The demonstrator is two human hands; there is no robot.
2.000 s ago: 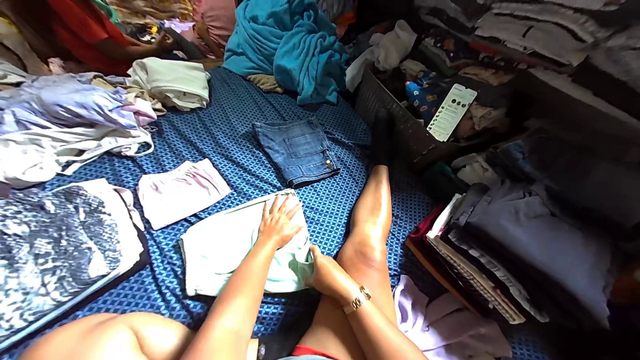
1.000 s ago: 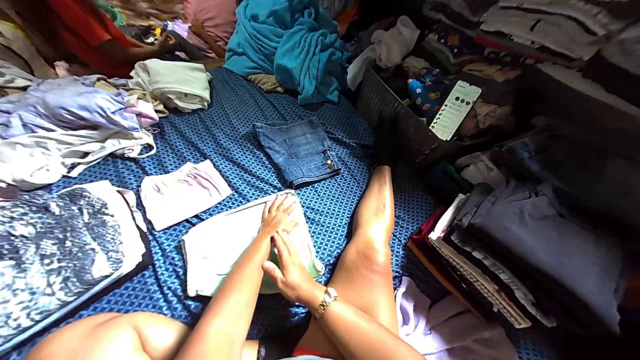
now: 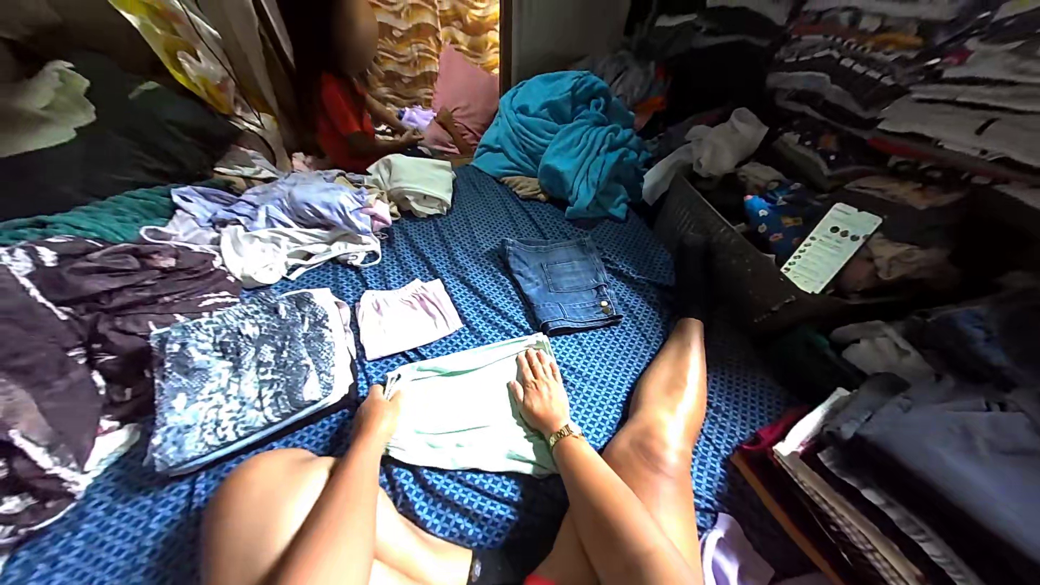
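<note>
A pale mint folded garment (image 3: 463,414) lies on the blue patterned bedsheet between my legs. My left hand (image 3: 379,413) holds its left edge, the fingers partly hidden by the cloth. Flat on its right side rests my right hand (image 3: 539,392), with a gold-coloured watch at the wrist. Just beyond the garment are a small pale pink folded garment (image 3: 409,318) and folded denim shorts (image 3: 561,284). To the left is a stack topped by a blue and white patterned folded cloth (image 3: 248,378).
Loose clothes (image 3: 284,211) and a teal blanket (image 3: 565,142) lie farther back. A dark basket (image 3: 731,252) holds clothes and a phone (image 3: 833,246). Folded clothes (image 3: 951,455) are stacked at right. Another person in a red shirt (image 3: 345,122) sits at the back left.
My left hand has moved from the top of the mint garment to its left edge. My right hand now lies flat on the garment's right side. The view has tilted up.
</note>
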